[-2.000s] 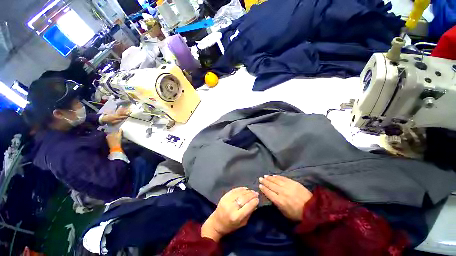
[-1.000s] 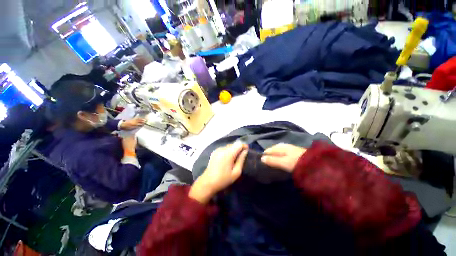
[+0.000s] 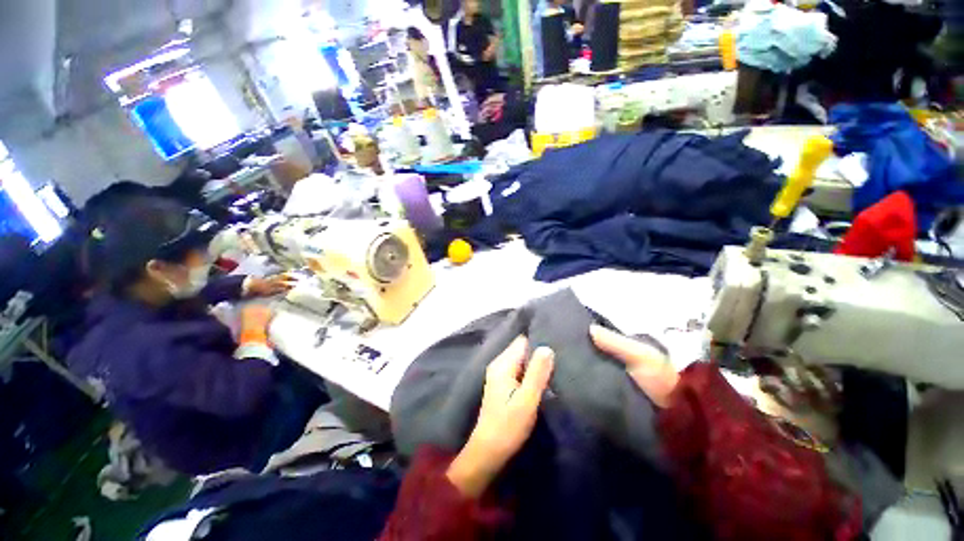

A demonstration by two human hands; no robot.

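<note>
A grey garment panel (image 3: pixel 449 383) with navy cloth (image 3: pixel 566 465) below it is bunched up between my hands, over the table's front edge. My left hand (image 3: pixel 507 407) grips the grey cloth with thumb and fingers. My right hand (image 3: pixel 640 362) holds the same cloth a little to the right, with its fingers partly hidden by the folds. The cloth is raised to a peak between the hands. My sewing machine (image 3: pixel 825 306) stands to the right, and its needle area is partly hidden and blurred.
A navy garment pile (image 3: pixel 645 201) lies behind on the white table (image 3: pixel 497 280). A cream-yellow machine (image 3: pixel 365 259) stands left, with a masked person (image 3: pixel 174 338) working at it. An orange ball-like object (image 3: pixel 459 250), a yellow-handled screwdriver (image 3: pixel 803 174) and a red cloth (image 3: pixel 883 227) are also there.
The grey cloth has been lifted and folded up between my hands, where a dark section showed a second ago. The view has tilted up, showing more of the background.
</note>
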